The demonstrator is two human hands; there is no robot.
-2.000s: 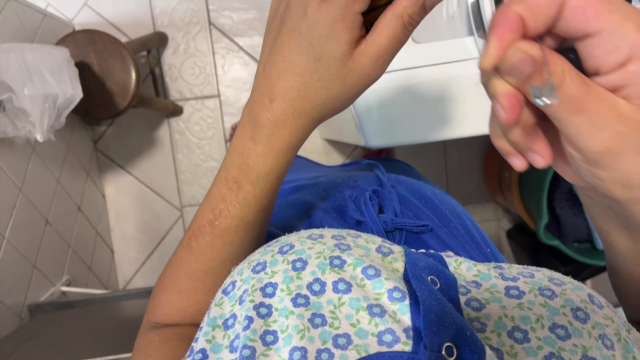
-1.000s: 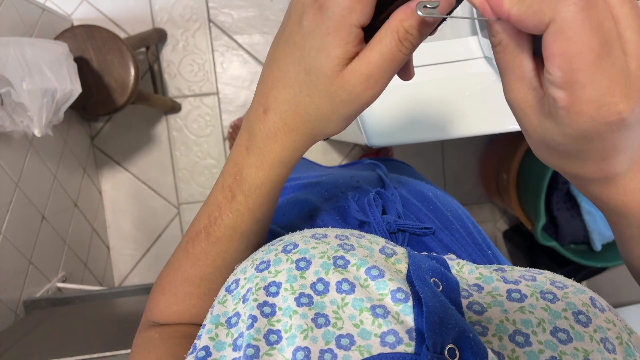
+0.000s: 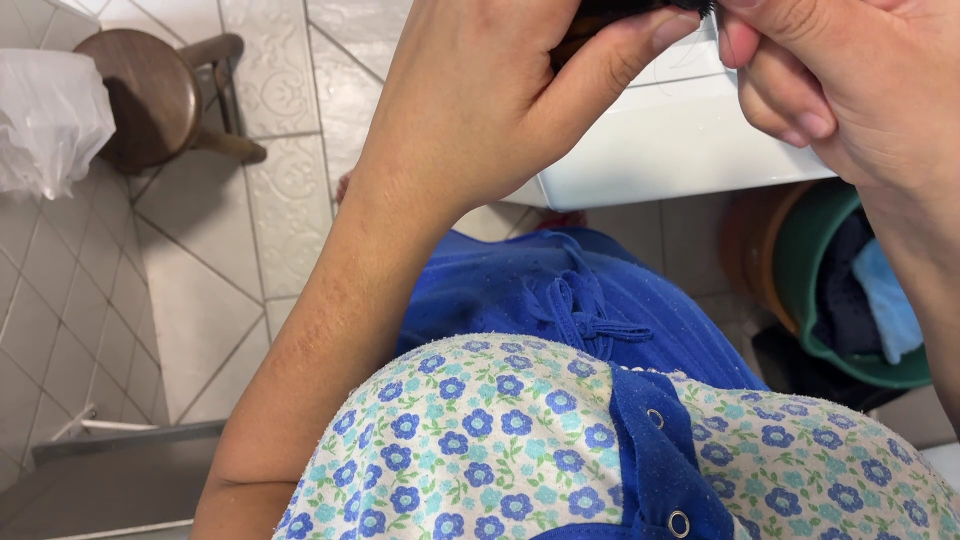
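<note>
My left hand (image 3: 480, 105) is closed around a dark brown and black object (image 3: 592, 22) at the top edge, cut off by the frame. Its black end looks bristly, and a few loose hairs hang below it, near my left thumb. Just right of that end, touching or nearly touching it, are the pinched fingertips of my right hand (image 3: 832, 82). Whether they hold something thin is hidden. Below both hands are my floral top (image 3: 480, 435) and the blue garment with a tied bow (image 3: 592, 315).
A glossy white fixture (image 3: 660, 157) lies beneath the hands. At the right, a green tub (image 3: 806, 300) holds dark and light blue cloth beside an orange-brown container (image 3: 750, 247). A wooden stool (image 3: 146, 97) and white plastic bag (image 3: 49, 112) are at the upper left, above the tiled floor (image 3: 195, 247).
My right hand came in from the right to my left hand's fingertips. The thin metal pin-like piece seen between the hands a second ago is out of sight; the bristly black end now shows.
</note>
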